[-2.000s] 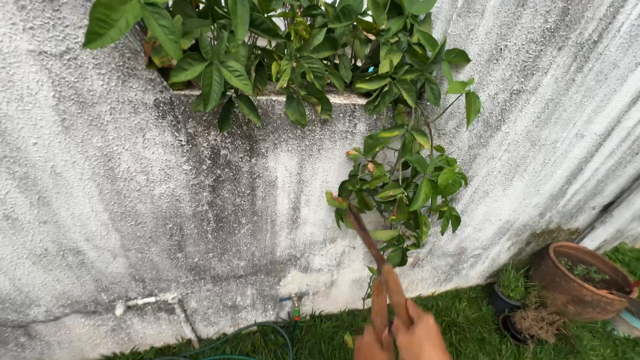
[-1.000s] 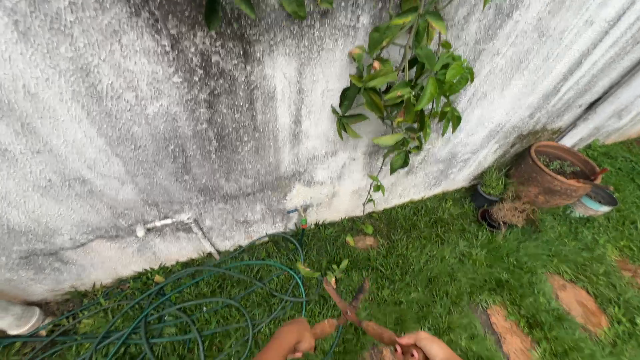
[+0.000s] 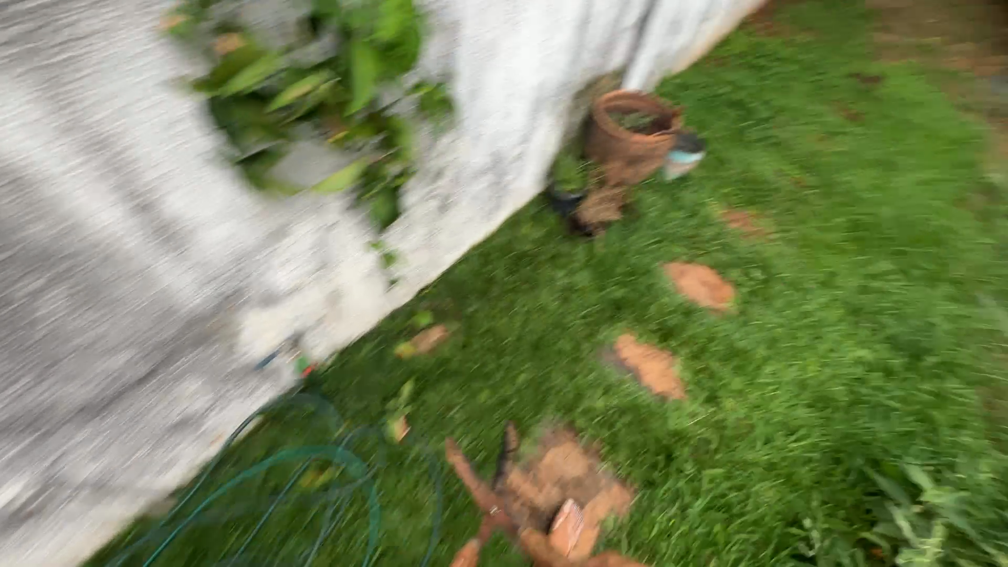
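Rusty garden shears (image 3: 492, 512) with wooden handles reach up from the bottom edge, their blades spread apart above the grass and a brown stone. A blurred sliver of my right hand (image 3: 618, 560) shows at the bottom edge, at the end of the right handle. My left hand is out of view; the left handle runs off the bottom edge. Leafy green stems (image 3: 362, 71) hang against the wall at the upper left, well away from the blades. Cut leaves (image 3: 403, 394) lie on the grass left of the shears.
A stained white wall (image 3: 472, 157) slants across the left. A green hose (image 3: 315, 453) lies coiled at its foot, near a tap fitting (image 3: 303, 366). A large clay pot (image 3: 626, 146) and smaller pots stand by the wall. Flat stones (image 3: 650, 366) are set in the grass (image 3: 827, 354).
The shears have come down from the hanging leaves, where they were two seconds ago, to low over the grass. Their blades have parted. The view has swung down and right, and my left hand has left it.
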